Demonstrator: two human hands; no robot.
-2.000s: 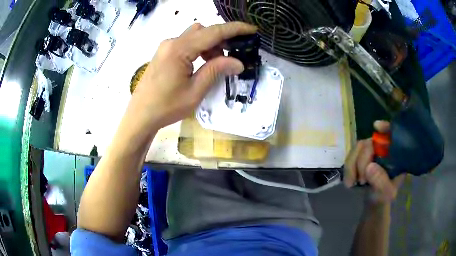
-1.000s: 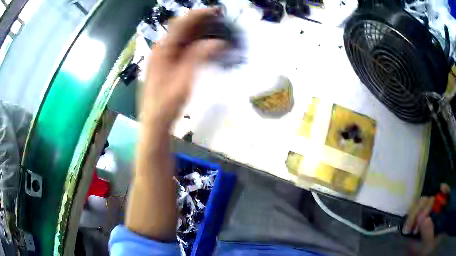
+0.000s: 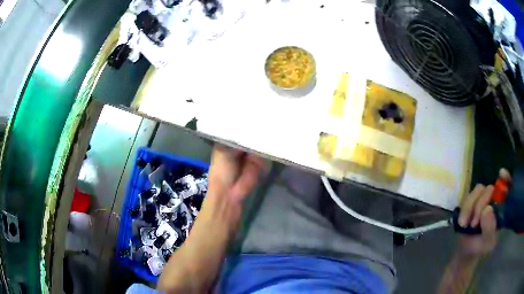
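My right hand (image 3: 478,213) is around the handle of the soldering gun (image 3: 510,209) at the right edge, its orange-red trigger beside my fingers. The gun's body is partly cut off by the picture's rim. My left hand (image 3: 237,172) is below the bench's front edge, above the blue crate's right side. Its fingers are partly hidden under the edge, and I cannot tell if it holds anything. The yellow-brown holding block (image 3: 396,125) lies on the white board with pale tape across it and no cover on it. A round flux tin (image 3: 290,68) of golden granules stands to its left.
The blue crate (image 3: 127,213) below left holds many black-and-white assemblies. Soldered assemblies (image 3: 154,28) lie at the board's upper left. The black fan (image 3: 431,49) stands at the upper right. A pale power cord (image 3: 368,219) hangs at the bench's front edge.
My left hand has let go of the black-and-white assembly at the upper left and moved down below the bench edge. The view has shifted left. My right hand still holds the gun.
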